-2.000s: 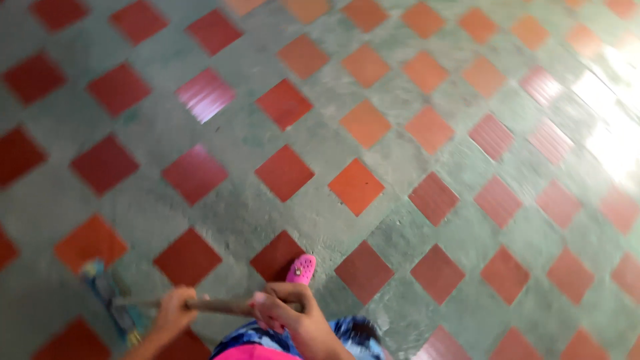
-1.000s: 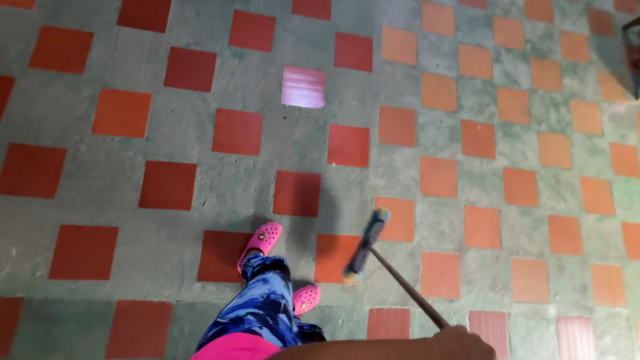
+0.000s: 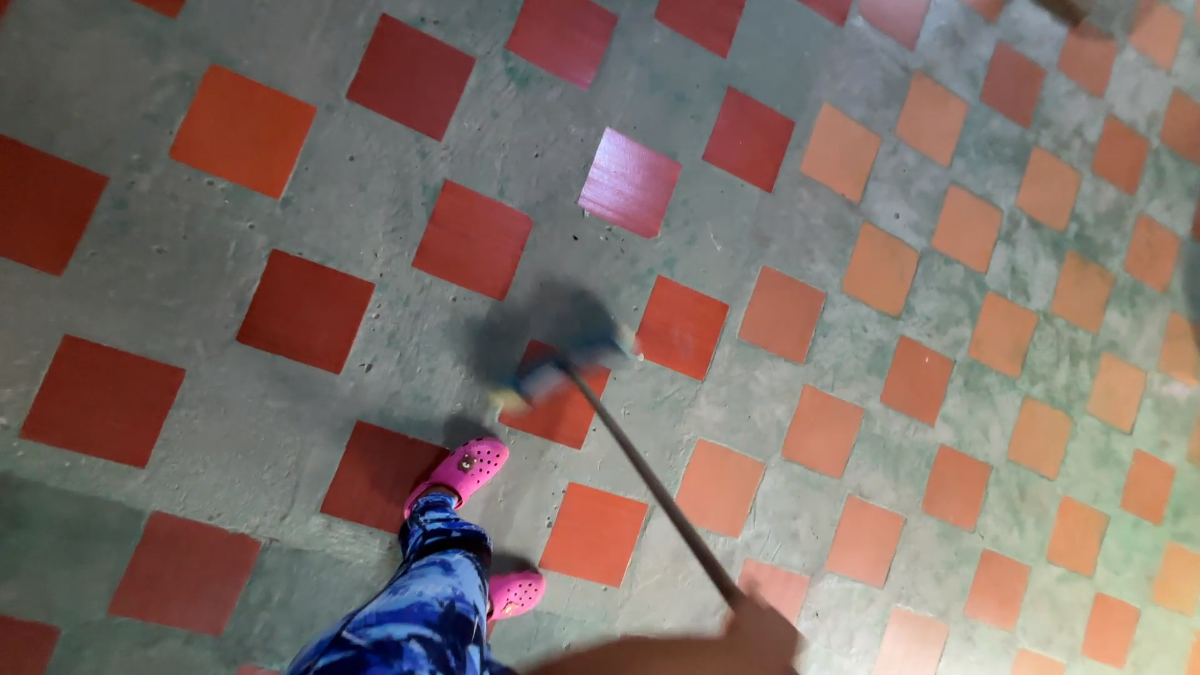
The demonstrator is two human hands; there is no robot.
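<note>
My left hand (image 3: pixel 764 637) grips the brown handle of a broom (image 3: pixel 647 473) at the bottom of the head view, its forearm crossing from the left. The handle slants up and left to a blurred blue broom head (image 3: pixel 562 367) with pale yellowish ends. That head is low over or on the floor, across a red tile, just ahead of my feet; contact cannot be told. My right hand is outside the view.
Grey-green floor (image 3: pixel 375 202) with inset red and orange square tiles stretches all around. My feet wear pink clogs (image 3: pixel 469 469), below blue patterned trousers (image 3: pixel 412 600). Small dark specks (image 3: pixel 576 238) lie beyond the broom head. A blurred dark object (image 3: pixel 1064 9) shows at the top right edge.
Both hands were on the handle two seconds ago, with the broom head at the left; a second ago it was right of my feet. Now it is in front of them. The view has turned.
</note>
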